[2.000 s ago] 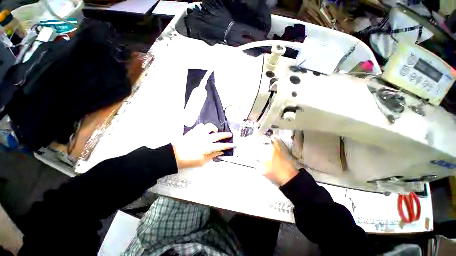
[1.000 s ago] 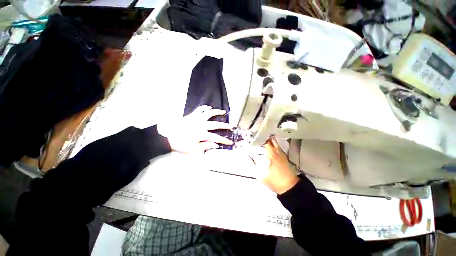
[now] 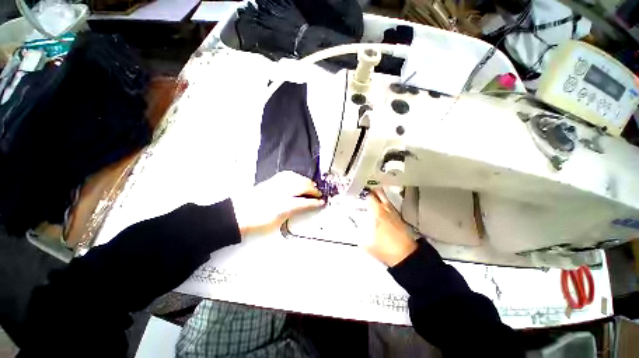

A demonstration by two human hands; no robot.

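Note:
A dark fabric piece (image 3: 287,133) lies flat left of the needle area, its near end under my left hand and by the presser foot (image 3: 331,184). My left hand (image 3: 277,203) presses on the fabric's near end, fingertips beside the foot; the hand is washed out by glare. My right hand (image 3: 382,227) is at the right of the foot, under the head of the cream sewing machine (image 3: 483,154). Its fingertips are close together near the needle; I cannot tell if they hold fabric.
A large black heap (image 3: 77,119) lies on a brown board at left. More dark pieces (image 3: 301,28) lie in the white tray behind. Red-handled snips (image 3: 578,287) lie at the table's right front. A control panel (image 3: 592,87) stands top right.
The fabric has turned from slanting to nearly straight away from me. My left hand's spread fingers have drawn together near the foot. My right hand stays beside the needle. The view has shifted slightly.

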